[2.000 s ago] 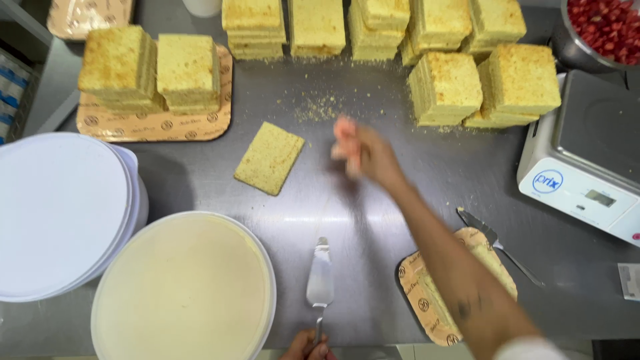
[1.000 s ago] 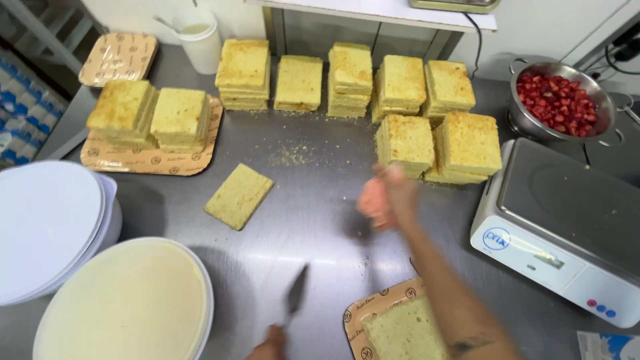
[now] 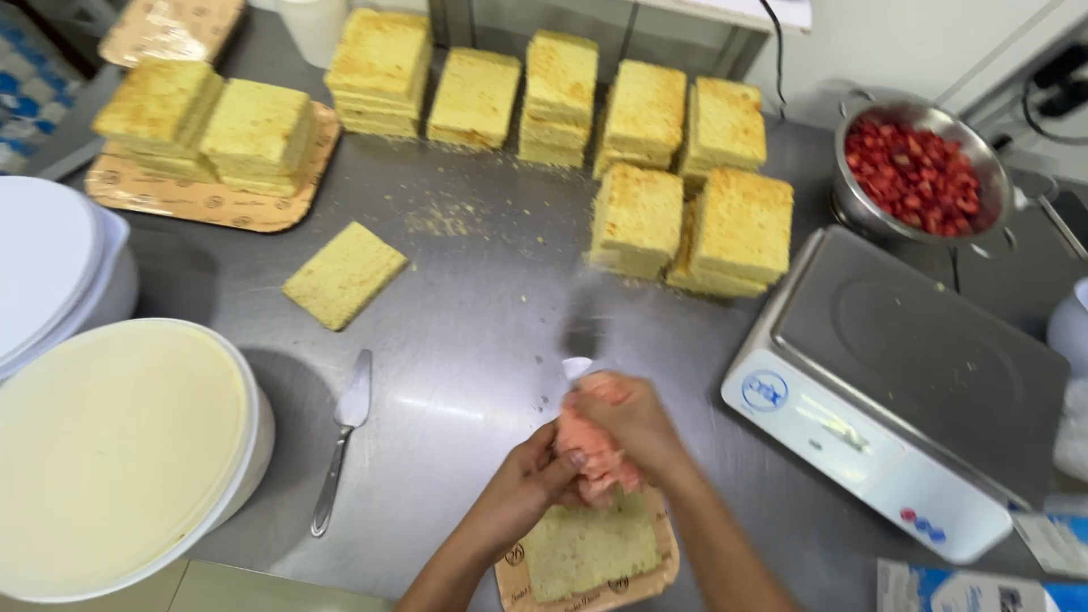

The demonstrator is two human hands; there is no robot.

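Observation:
My left hand point(image 3: 531, 476) and my right hand point(image 3: 625, 416) meet around a crumpled pink cloth point(image 3: 599, 442). A blurred metal blade point(image 3: 584, 327) sticks out beyond the cloth; its handle is hidden. Below the hands, a rectangular sponge cake layer point(image 3: 591, 548) lies on a patterned cardboard tray point(image 3: 671, 552). A metal cake server point(image 3: 354, 404) rests on the steel table to the left, under a single loose cake layer point(image 3: 344, 276). Stacked cake layers point(image 3: 639, 217) stand farther back.
Tubs of cream point(image 3: 119, 459) and a lidded tub point(image 3: 42, 263) stand left. A cardboard tray point(image 3: 255, 217) holds more cake stacks. At right are a digital scale point(image 3: 918, 374) and a steel colander point(image 3: 1007, 191) of chopped strawberries. Crumbs point(image 3: 446, 217) dot the table point(image 3: 459, 340).
My hands have come together around the pink cloth, which was in my right hand alone. A cake server now lies on the table at left, where none lay a second ago.

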